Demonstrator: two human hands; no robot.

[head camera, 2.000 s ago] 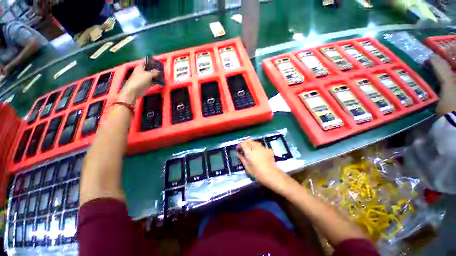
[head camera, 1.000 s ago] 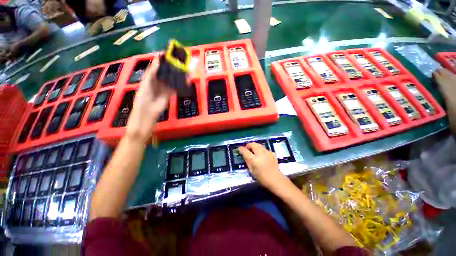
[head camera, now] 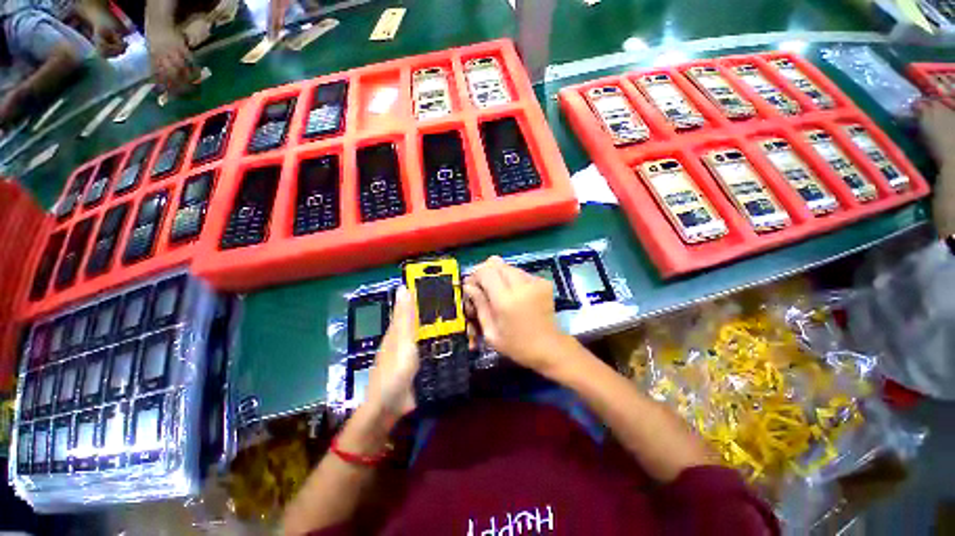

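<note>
My left hand [head camera: 396, 361] holds a black keypad phone [head camera: 442, 366] upright in front of my chest, its keys and screen side facing me. A bright yellow liner [head camera: 427, 274] frames the phone's dark screen. My right hand [head camera: 515, 312] is at the phone's right edge with fingers bent; whether it grips anything is hidden. Behind the hands, a clear lens tray [head camera: 337, 389] holds black-framed lenses [head camera: 584, 274], partly covered by the phone and my hands. The near red foam tray [head camera: 408, 230] holds black phones and, at the back, pale ones, with one vacant back pocket.
Another red foam tray [head camera: 670, 260] at right holds pale phones. Stacked lens trays [head camera: 103, 393] stand at left. A waste bag [head camera: 754, 393] with yellow liners is at lower right. A white paper scrap [head camera: 595, 185] lies between trays. Other people's hands [head camera: 173, 65] show at upper left.
My left hand has brought the yellow-framed phone down from above the red tray to my chest. My right hand has moved left from the lens tray to the phone's edge.
</note>
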